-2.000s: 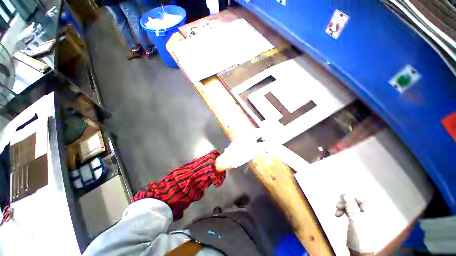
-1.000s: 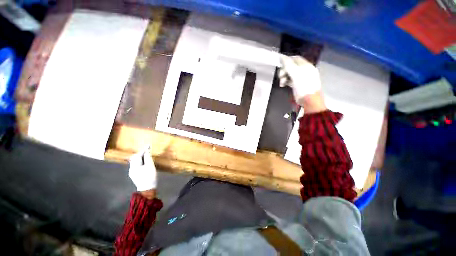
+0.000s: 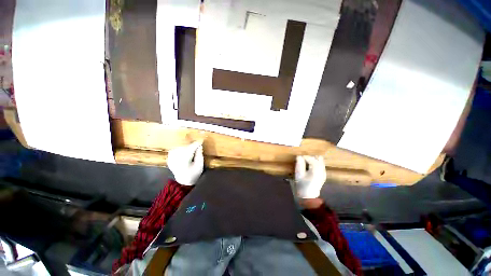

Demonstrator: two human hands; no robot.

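Observation:
A white skeleton sheet [image 3: 317, 59] with dark rectangular and L-shaped openings lies on the dark scuffed board [image 3: 134, 59] in front of me. A thin small outline shows near its top. My left hand [image 3: 186, 163], in a white glove, is at the wooden rail below the sheet's left part, fingers curled together. My right hand [image 3: 310, 176], also white-gloved, is at the rail below the sheet's right corner, fingers curled. I see nothing held in either hand, but the fingertips are too blurred to be sure.
White sheets lie at the left [image 3: 59, 75] and at the right [image 3: 414, 86]. The pale wooden rail [image 3: 242, 153] runs along the bench front. Part of the blue machine [image 3: 469, 13] shows at top right. A blue container [image 3: 355, 247] is low at the right. A small white scrap [image 3: 350, 84] lies on the board.
My right hand has come down from the top of the skeleton sheet to the rail; the pale strip it held is gone from it. My left hand stays near the rail. The view has shifted closer.

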